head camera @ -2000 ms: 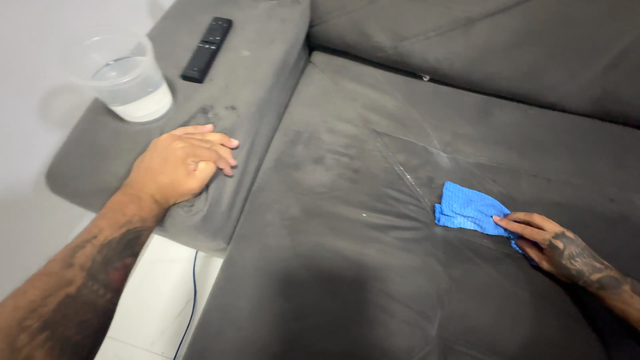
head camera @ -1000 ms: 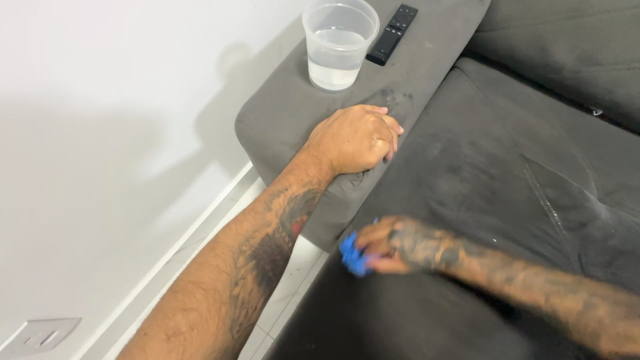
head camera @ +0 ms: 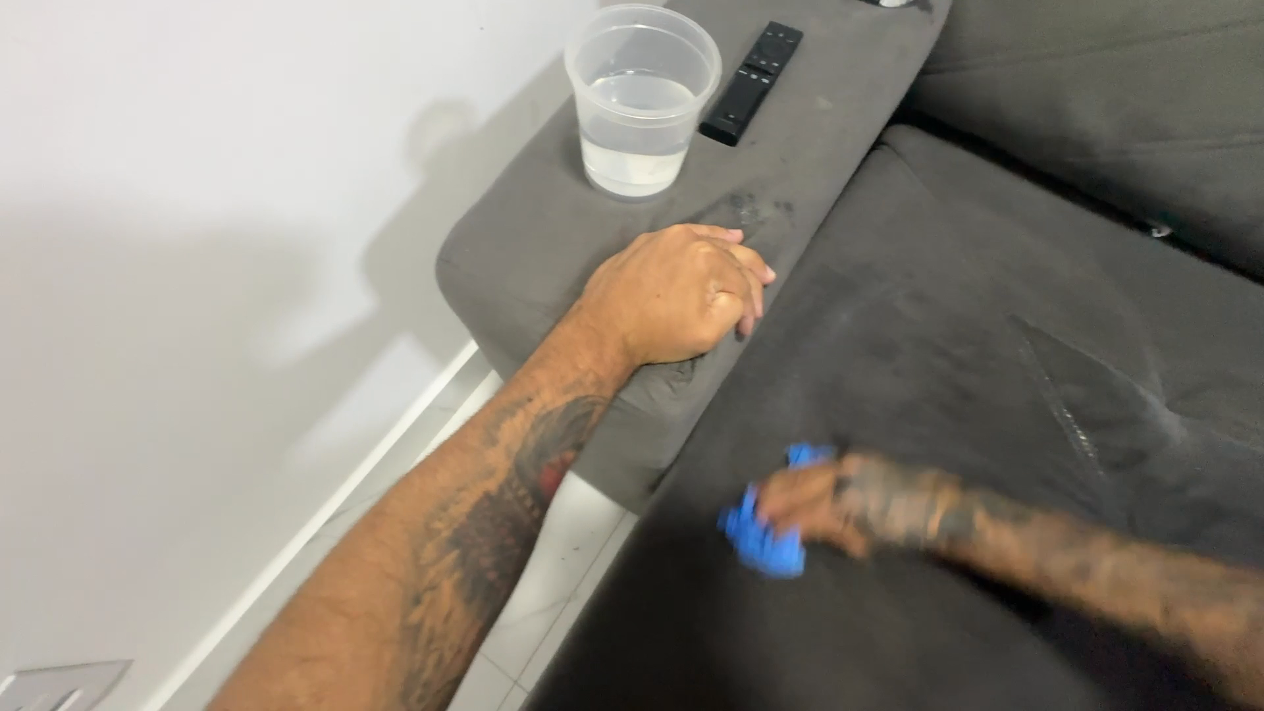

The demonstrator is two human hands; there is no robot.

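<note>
My right hand [head camera: 839, 502], blurred, presses a crumpled blue cloth [head camera: 765, 543] on the dark grey sofa seat [head camera: 889, 326], close to its front edge. Folded fingers and no object show at my left hand [head camera: 686, 291], which rests on the grey padded armrest [head camera: 523, 237]. Just beyond that hand stands a clear plastic tub [head camera: 642, 109], partly filled with clear liquid. Damp-looking dark marks lie on the armrest fabric between the hand and the tub. Pale streaks and creases run across the seat to the right.
A black remote control [head camera: 752, 84] lies on the armrest beside the tub. The sofa backrest [head camera: 1106, 109] rises at the upper right. A white wall [head camera: 197, 197] borders the armrest on the left, with a wall plate [head camera: 69, 686] low down and pale floor tiles [head camera: 553, 592] below.
Two seconds ago the cloth lay flatter, farther right on the seat; my right hand has brought it left, near the armrest, and bunched it. My left hand stays on the armrest. The view has swung left.
</note>
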